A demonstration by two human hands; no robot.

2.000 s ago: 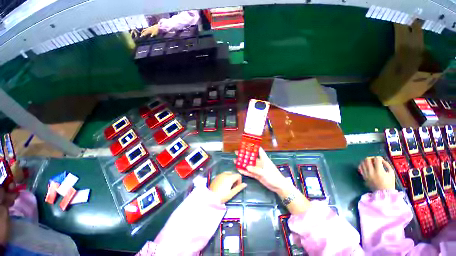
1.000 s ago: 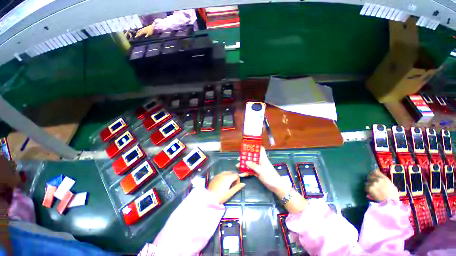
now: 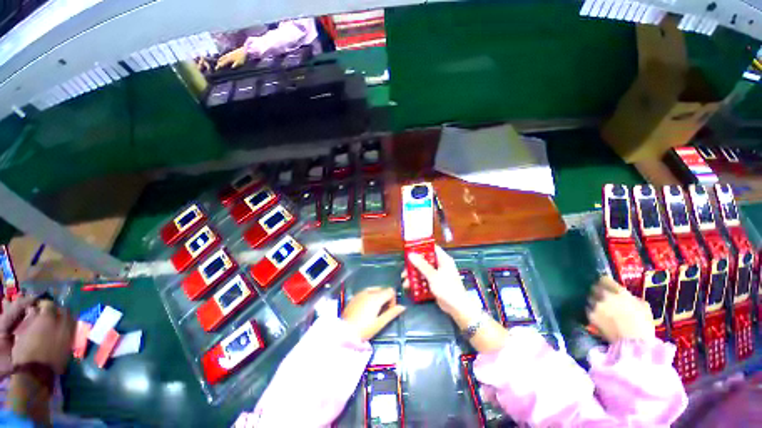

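Note:
My right hand (image 3: 440, 282) holds an open red flip phone (image 3: 419, 242) upright over the clear blister tray (image 3: 428, 324). Its thumb is on the red keypad. The phone's upper half has a lit white screen with a bluish patch at the top. My left hand (image 3: 371, 313) rests over the tray's left part, fingers bent, thumb apart, with nothing seen in it. In this tray lie black-faced phones with red rims (image 3: 510, 296), two behind my right wrist and others at the front, partly cut off or hidden by my sleeve.
Closed red phones (image 3: 226, 303) lie in a tray at left, near small cards (image 3: 106, 324). A brown board (image 3: 493, 211) with papers (image 3: 497, 159) is behind. A neighbour's hand (image 3: 620, 311) is beside open phones (image 3: 687, 288) at right. Another person's hands (image 3: 42, 338) are at far left.
The phone in my right hand is lower and its screen now shows a bluish patch. My left hand has hardly moved. Another person's hands and a red stick now show at left.

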